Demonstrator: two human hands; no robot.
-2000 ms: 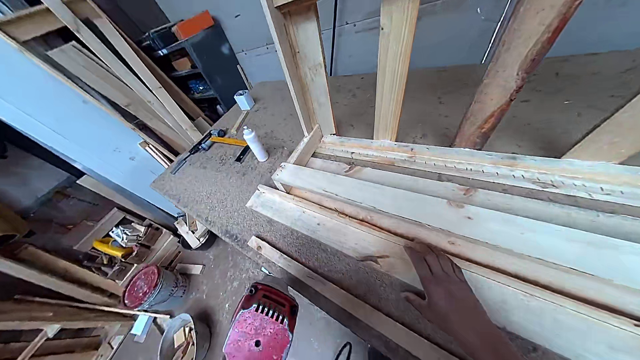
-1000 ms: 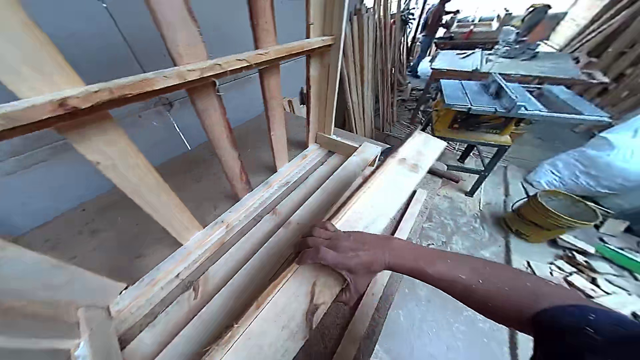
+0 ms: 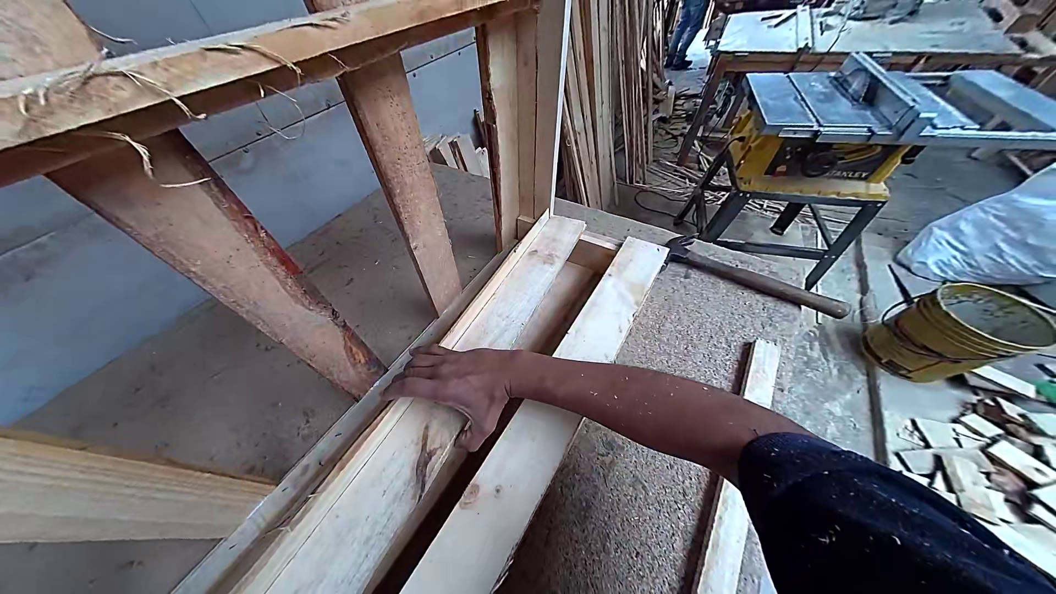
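Observation:
My right hand (image 3: 454,388) grips a pale wooden plank (image 3: 516,313) across its width, with the fingers over the far edge and the thumb at the near one. This plank lies lengthwise along the long rail of a wooden frame (image 3: 280,503). A second plank (image 3: 610,318) runs beside it, nearer to me, with a dark gap between the two. Past that second plank's far end lies a claw hammer with a wooden handle (image 3: 767,285). My left hand is out of view.
Slanting boards (image 3: 404,173) and a crosspiece with frayed fibres (image 3: 247,58) rise at the left. A narrow wooden strip (image 3: 759,375) lies on the worktop (image 3: 652,437). Beyond stand a table saw (image 3: 858,107), a yellow bucket (image 3: 949,330), offcuts (image 3: 990,462) and a person's legs (image 3: 687,33).
The knotted plank under my right hand stuck out past the frame's end along its near side; now it lies inward, against the far rail. The view has swung right since the oldest frame.

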